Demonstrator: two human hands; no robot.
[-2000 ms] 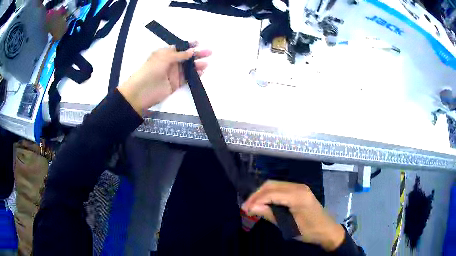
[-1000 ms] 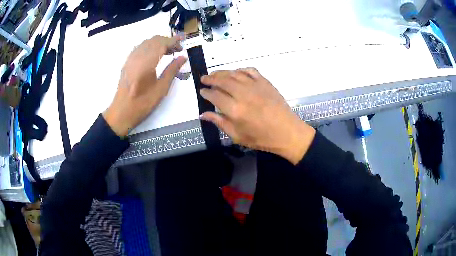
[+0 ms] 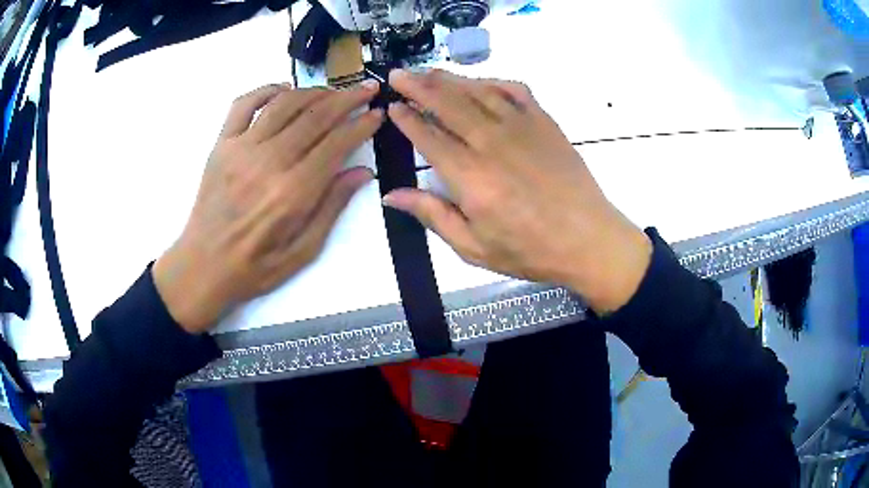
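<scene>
A flat black strip runs from the presser foot area back over the front table edge. My left hand lies flat left of the strip, its fingertips at the strip's edge near the foot. My right hand lies to the right, index and middle fingertips on the strip and thumb tip on its edge lower down. Both hands press rather than grip. A tan-gold block sits just left of the foot. The needle itself cannot be made out.
Loose black strips lie at the back left, and one long strip runs down the left side. A printed tape scale follows the front table edge. A pale grey knob is right of the foot. A black tuft shows below right.
The strip was held above and across the table edge, then laid straight at the foot. Both hands have moved up to the foot. The view has shifted.
</scene>
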